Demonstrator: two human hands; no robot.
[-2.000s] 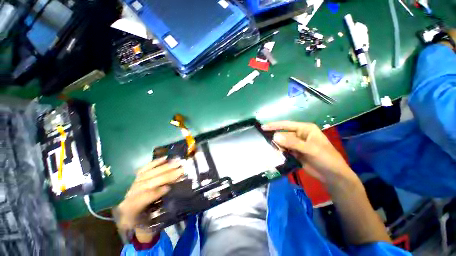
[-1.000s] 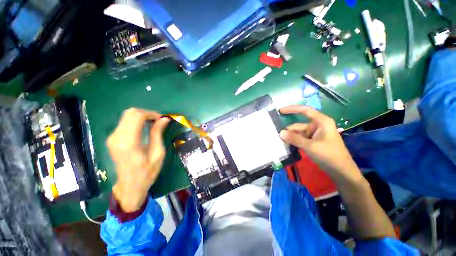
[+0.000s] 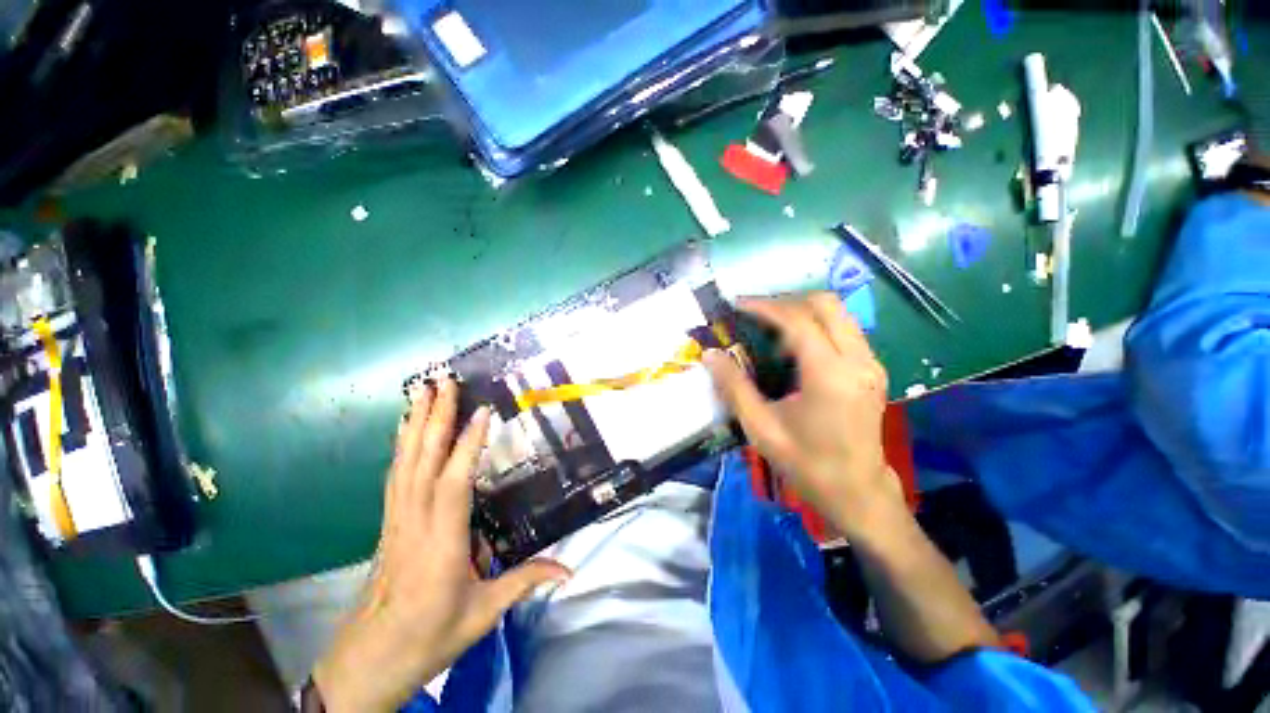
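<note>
The opened tablet inner assembly [image 3: 557, 460] lies tilted at the front edge of the green bench, partly over my lap. Its silver-white battery [image 3: 634, 421] faces up. The orange ribbon cable [image 3: 606, 386] runs lengthwise across it. My left hand [image 3: 439, 557] holds the assembly's left end, fingers on top and thumb at the near edge. My right hand [image 3: 822, 404] is at the right end, with thumb and fingers around the edge by the ribbon's far end. The fingers partly hide that end.
A second opened tablet [image 3: 91, 467] with a white cable [image 3: 188, 613] lies at left. Wrapped blue-framed panels [image 3: 599, 70] are behind. Tweezers [image 3: 898, 275], a pale pointed strip [image 3: 688, 185], a red block [image 3: 754, 169] and blue picks [image 3: 969, 245] lie beyond. Another person's blue sleeve [image 3: 1212, 362] is at right.
My left hand has let go of the ribbon and moved onto the assembly's left end. The ribbon now lies across the battery, with my right hand at its end. The pale strip has turned.
</note>
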